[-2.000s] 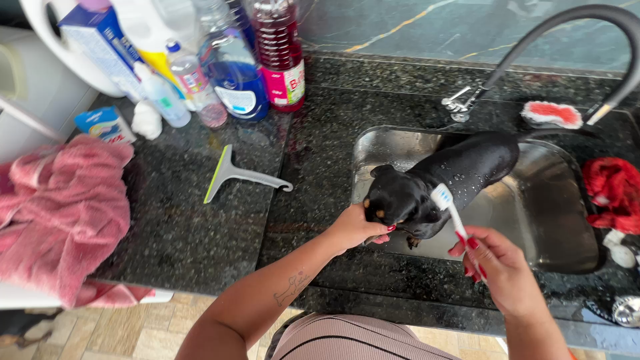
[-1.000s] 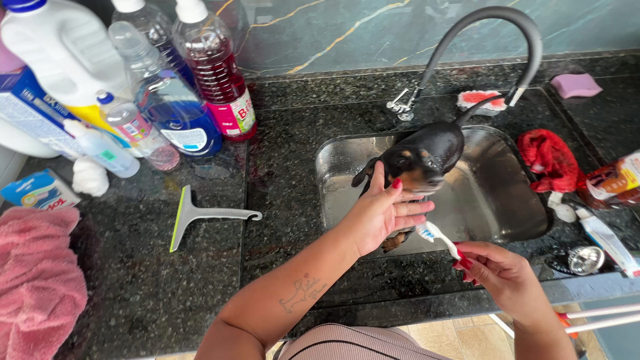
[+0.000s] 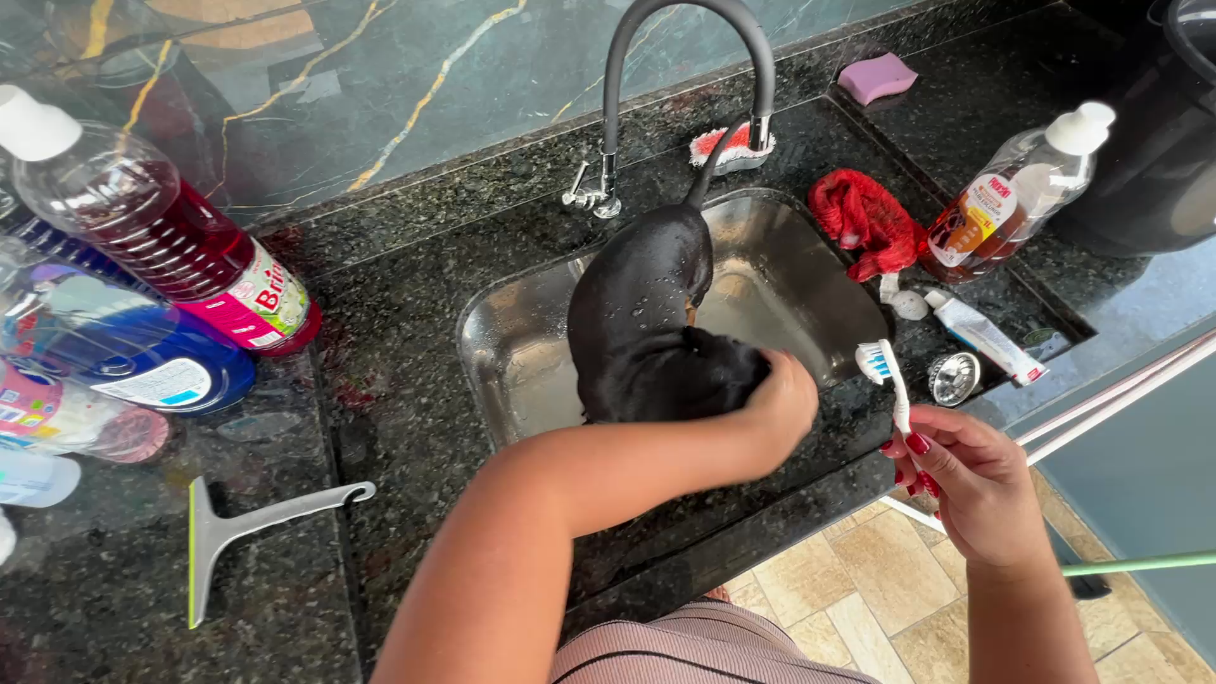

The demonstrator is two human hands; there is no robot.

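A small black dog with water drops on its coat stands in the steel sink, its tail up toward the faucet. Its head is turned down to the right. My left hand is at the dog's head, its fingers mostly hidden behind the head and the back of the hand. To the right, over the counter's front edge, my right hand holds a white toothbrush by the handle, bristles up, with white and blue on them. The toothbrush is apart from the dog. A toothpaste tube lies right of the sink.
A black faucet arches behind the sink. Right of it are a scrub brush, a purple sponge, a red cloth, a bottle, a sink strainer and a black bucket. Left are a squeegee and several bottles.
The dog's head has turned away and down to the right, with my left hand following it. The toothbrush, near the dog's muzzle before, is now away to the right and upright. The view has shifted right.
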